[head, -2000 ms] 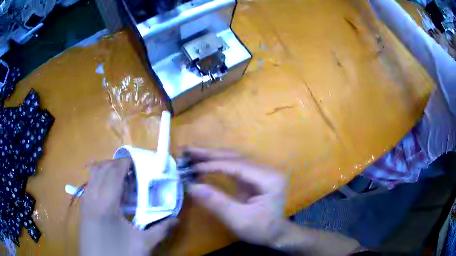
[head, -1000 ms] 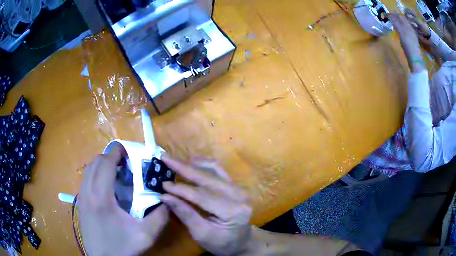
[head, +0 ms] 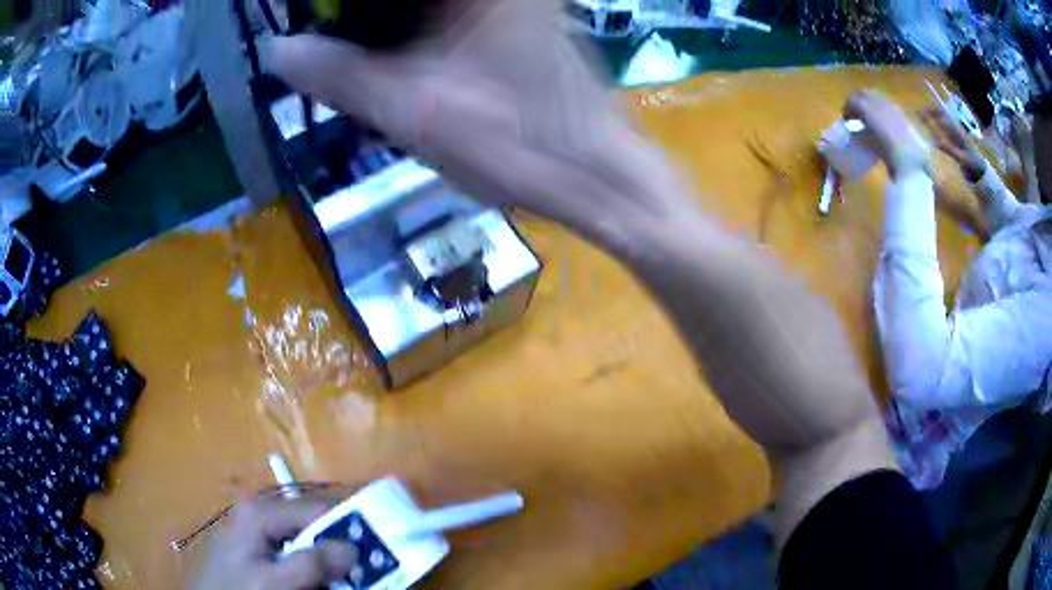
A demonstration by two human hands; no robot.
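Observation:
My left hand (head: pixel 271 551) holds the white housing (head: pixel 429 549) low in the view, at the bottom edge. A black button pad (head: pixel 360 551) with pale dots sits in the housing's window, with my thumb beside it. One white arm of the housing points right, and another white stick shows behind my hand. My right hand (head: pixel 496 104) is raised over the feeder, blurred and cut off by the top edge. A dark object with a yellow-green patch (head: pixel 369 14), perhaps the screwdriver, is at its fingers; the grip is hidden.
The metal screw feeder (head: pixel 461 311) stands in the middle, partly behind my right forearm. Black button pads (head: pixel 58 449) are heaped at left, with white housings (head: pixel 127 92) behind. Another person in a pale sleeve (head: pixel 923 288) works at right. Thin wires lie near my left hand.
My right hand has left the housing and moved up over the feeder. The pad now lies in the window, and the housing has turned, its arm pointing right. The view has shifted.

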